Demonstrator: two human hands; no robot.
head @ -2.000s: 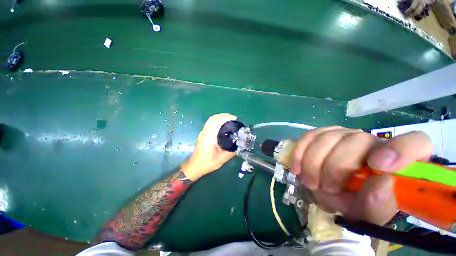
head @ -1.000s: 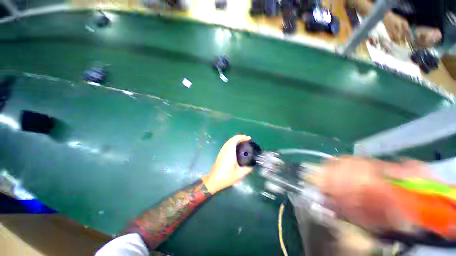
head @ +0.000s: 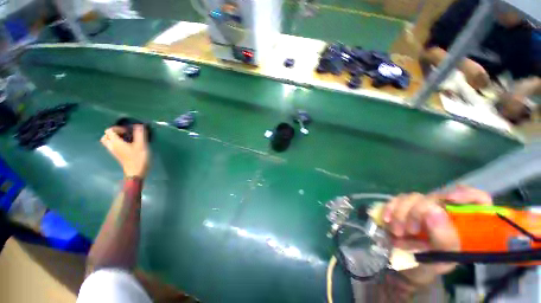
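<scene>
My left hand is stretched out to the left over the green belt, its fingers around a black part. My right hand grips the orange electric screwdriver at the right. The silvery screwdriver nose points left over the belt, with nothing held under it. A round black housing lies on the belt near the middle, away from both hands.
Small round units with wire lie on the belt. A heap of black parts is at the far left. More black parts lie on the ledge across. Another person's hands show at the upper right. A grey post stands there.
My left hand has left the screwdriver nose and reached far left to a black part. A round black housing now lies on the belt. The view has swung left and up.
</scene>
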